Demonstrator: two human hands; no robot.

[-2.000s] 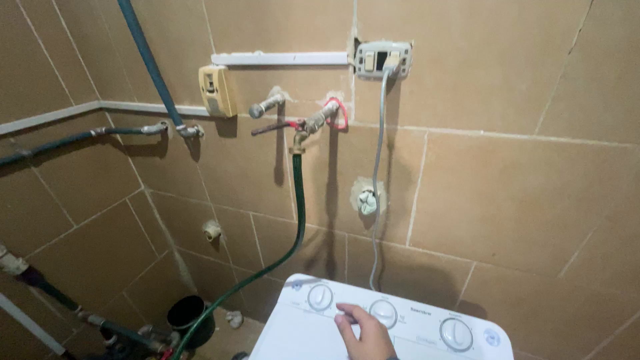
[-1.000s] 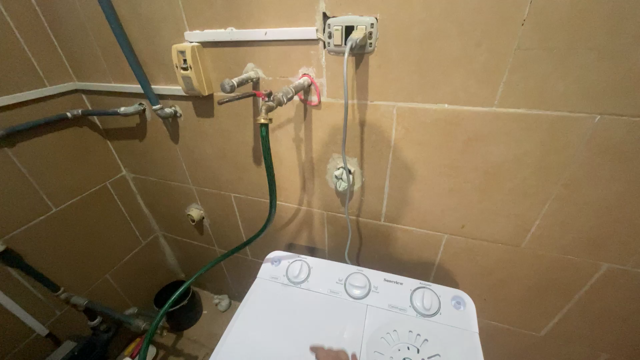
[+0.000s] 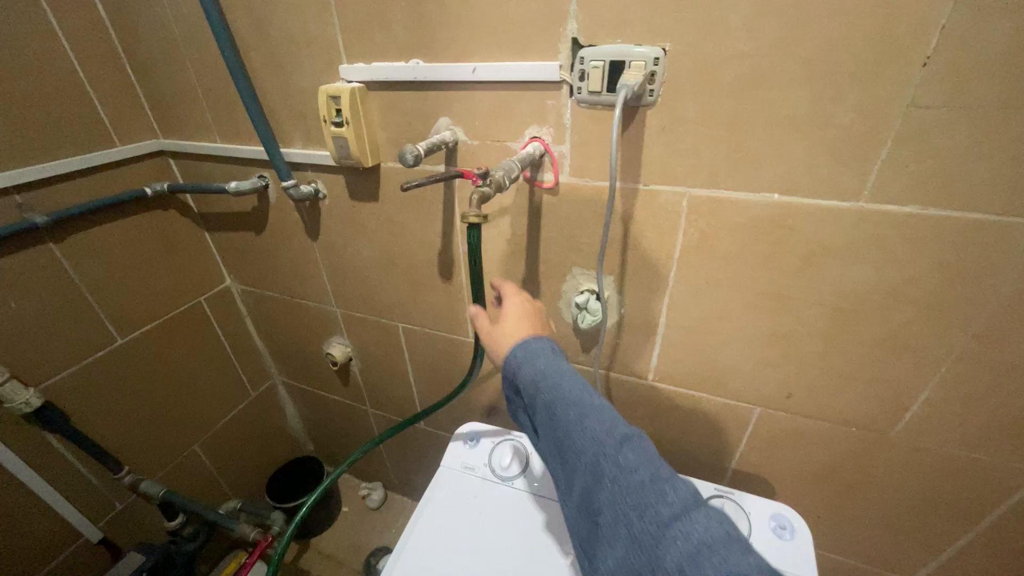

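My right hand (image 3: 510, 322) is reached out in a blue-grey sleeve, beside the upper part of a green hose (image 3: 475, 260); its thumb and fingers are apart, and whether they touch the hose is unclear. The hose hangs from a brass fitting (image 3: 474, 217) under a wall tap (image 3: 506, 175) with a red and dark lever handle (image 3: 442, 179). It curves down to the lower left. Below my forearm stands a white washing machine (image 3: 480, 512) with a round control knob (image 3: 509, 459) at its left and another partly behind the sleeve. My left hand is out of view.
A grey cord (image 3: 610, 208) hangs from a plug in the wall outlet (image 3: 620, 76) and passes a stuffed wall hole (image 3: 587, 309). A capped pipe stub (image 3: 428, 149) juts out beside the tap. Lower left are pipes (image 3: 200, 509) and a black bucket (image 3: 296, 484).
My right hand was over the machine's control panel, then low over its top with only fingertips showing. Now it is raised beside the hose, with the forearm across the machine.
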